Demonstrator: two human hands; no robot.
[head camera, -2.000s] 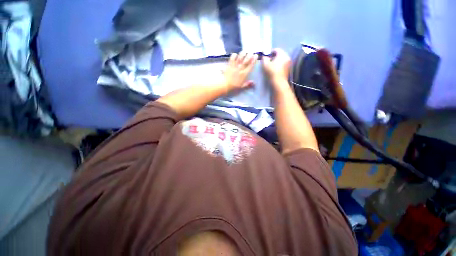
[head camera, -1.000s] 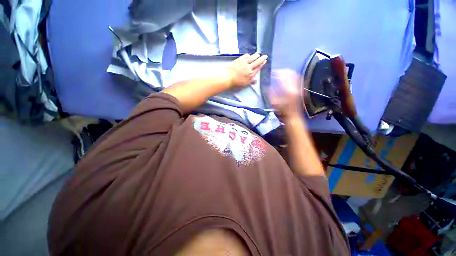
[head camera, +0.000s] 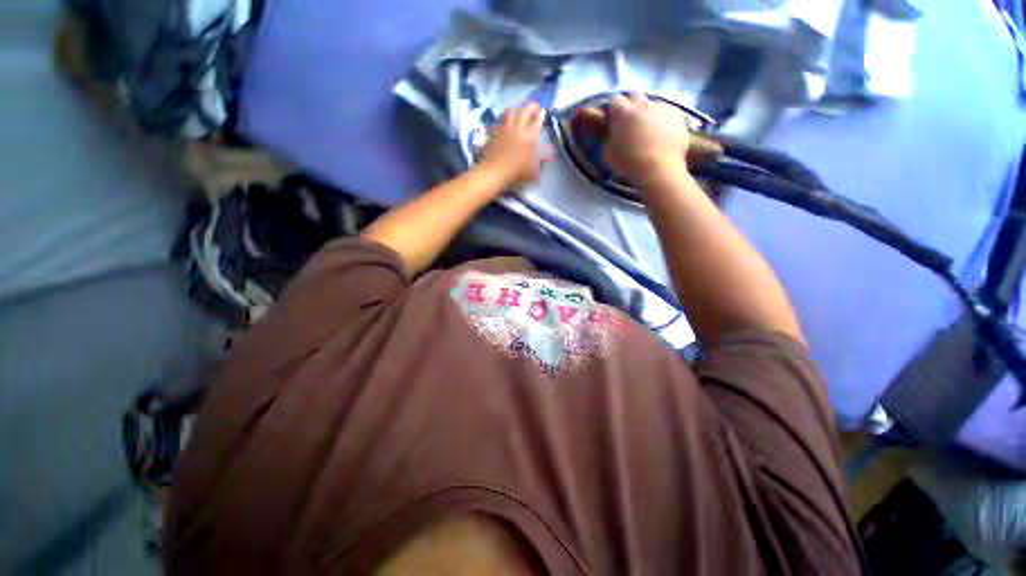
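The part-sewn garment piece (head camera: 608, 228), silvery white with dark grey areas, lies creased on the blue-violet table. My right hand (head camera: 647, 137) is closed around the handle of the steam iron (head camera: 587, 158). The iron sits over the cloth with its tip to the left; my hand and forearm hide part of it. My left hand (head camera: 518, 146) is on the cloth just left of the iron's tip, fingers bent; blur hides whether it pinches the cloth.
The black iron hose (head camera: 833, 206) runs right and down across the table (head camera: 827, 276). A dark grey pad (head camera: 939, 383) lies at the table's right edge. Crumpled grey-white cloth (head camera: 186, 68) hangs at the upper left. Grey sheeting (head camera: 90, 371) lies at the left.
My right hand has taken hold of the iron, which was parked at the right, and moved it left onto the garment. My left hand has moved left along the cloth. The view has shifted and turned.
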